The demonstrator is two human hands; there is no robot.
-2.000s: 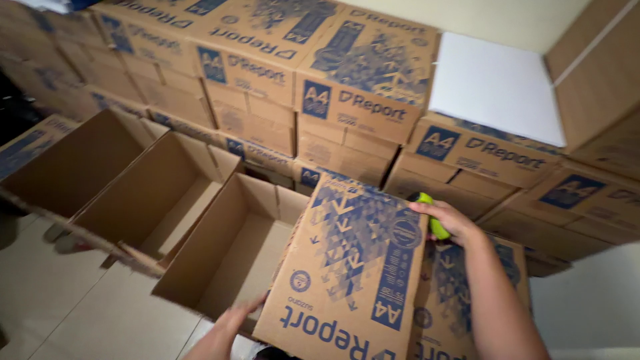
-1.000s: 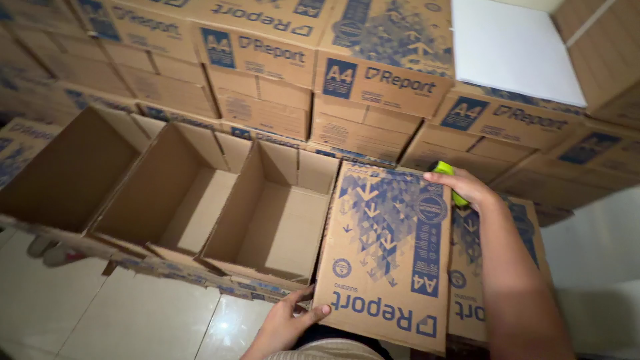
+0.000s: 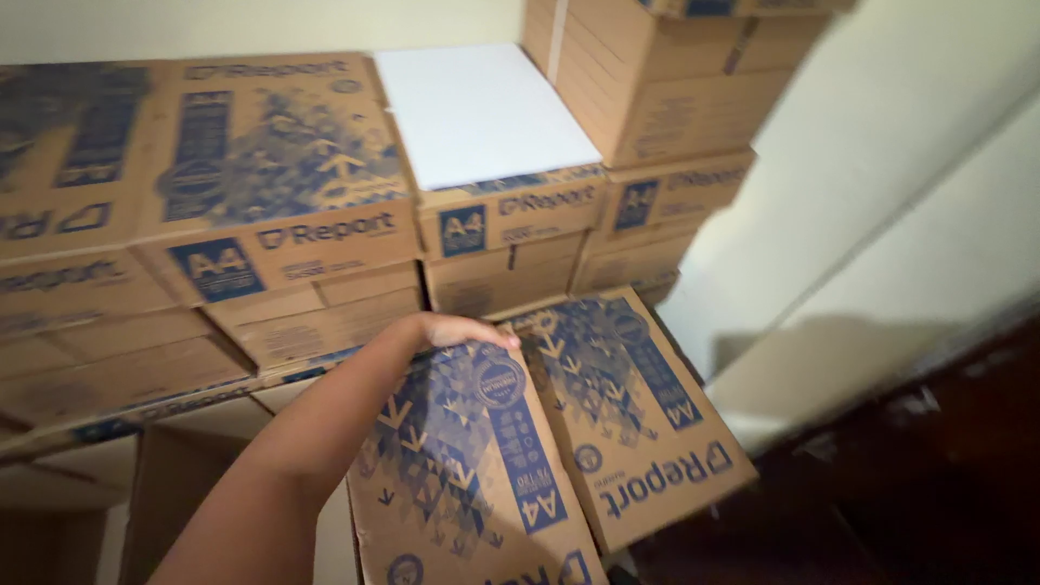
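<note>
My left hand reaches in from the lower left and curls over the far right corner of a closed cardboard A4 paper box. Part of its fingers is hidden at the box edge. A second closed cardboard paper box lies against the right side of the first, turned at a slight angle. Open, empty cardboard boxes stand at the lower left, partly covered by my left forearm. My right hand is out of view.
Stacked cardboard paper boxes line the wall behind. A white sheet or board lies on one of them. A taller stack rises at the back right, beside a pale wall or panel. The lower right is dark.
The view has swung right. My left hand has moved from the near left side of the box to its far right corner. My right hand and the yellow-green object it held have gone out of sight.
</note>
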